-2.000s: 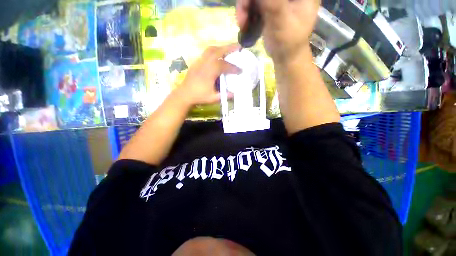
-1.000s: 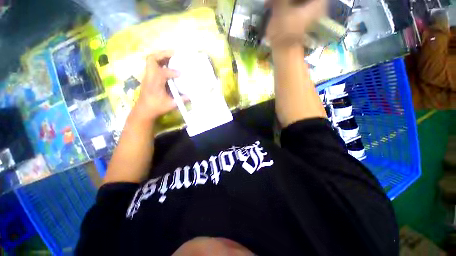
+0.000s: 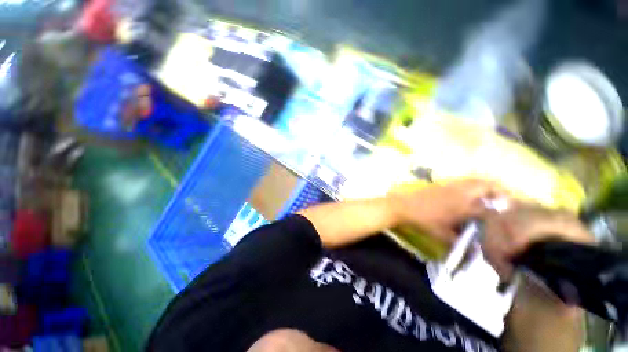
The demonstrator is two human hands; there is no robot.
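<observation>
The view is blurred. A white plastic housing (image 3: 476,292) is tilted against the front of my black shirt, below my hands, its lower end towards my body. My left hand (image 3: 444,206) holds its upper part. My right hand (image 3: 527,230) is close beside my left hand, over the top of the housing. A black power screwdriver (image 3: 575,271) lies along my right palm and wrist and runs to the right edge. Its bit cannot be made out. The fingertips of both hands are blurred.
A yellow pad (image 3: 509,155) lies under and beyond my hands. A round white-topped tub (image 3: 582,103) and a crumpled clear bag (image 3: 482,72) are at the far right. Blue crates (image 3: 206,199) stand below the bench edge at left. Black and white parts (image 3: 237,75) lie at the bench's far end.
The view has swung to the left, and the bench now runs diagonally. My right hand has come back from the metallic parts to my left hand and the housing. The housing is still held.
</observation>
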